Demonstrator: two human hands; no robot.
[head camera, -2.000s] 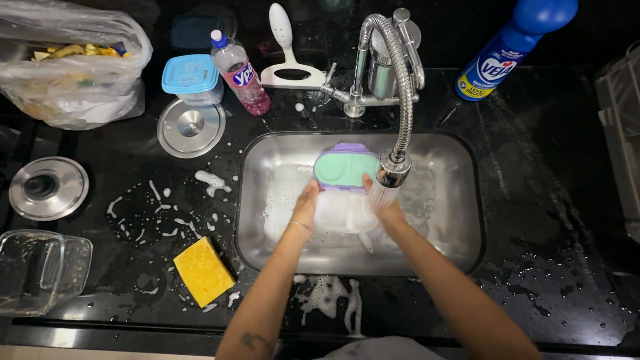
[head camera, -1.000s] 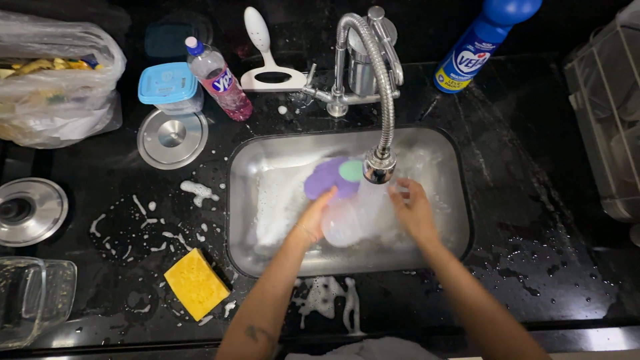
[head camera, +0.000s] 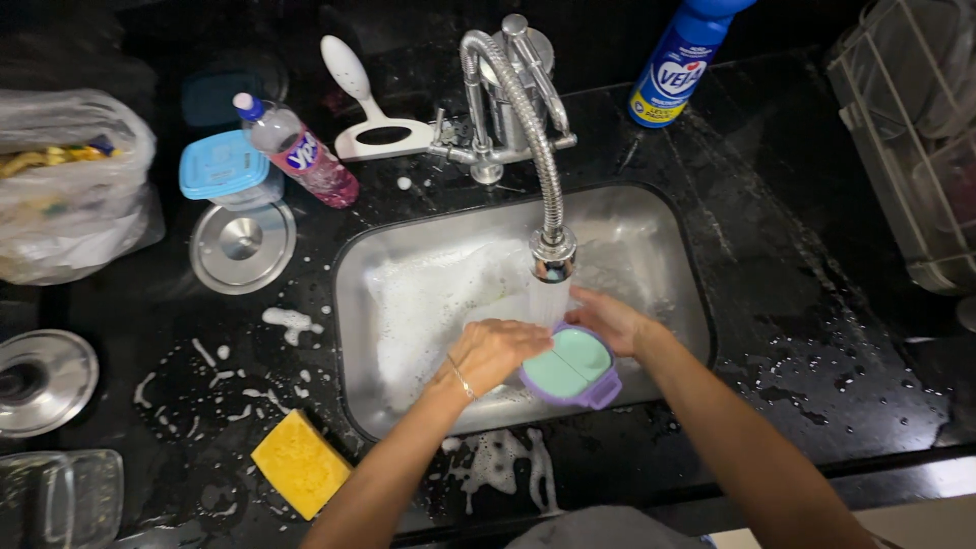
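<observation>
Over the steel sink (head camera: 358, 320), a purple and mint-green divided lid (head camera: 568, 366) is between my two hands, just in front of the running water. My left hand (head camera: 496, 351), with a thin bracelet at the wrist, has its fingers on the lid's left upper edge. My right hand (head camera: 610, 320) is at the lid's far right side, its fingertips near the stream; its grip is partly hidden. The flexible faucet's spray head (head camera: 553, 252) hangs above them with water flowing. White suds (head camera: 427, 305) cover the left of the sink bottom.
A yellow sponge (head camera: 302, 463) lies left of the sink. Metal lids (head camera: 242, 248), a blue-lidded container (head camera: 225, 164), a pink soap bottle (head camera: 305, 156) and a plastic bag (head camera: 69, 221) stand left. Behind are a white utensil (head camera: 366, 107) and a blue Veja bottle (head camera: 675, 69); a dish rack (head camera: 892, 152) is right.
The lid has turned and come nearer the sink's front edge, its mint-green side now facing up. My right hand, apart from the lid one second ago, is back beside it.
</observation>
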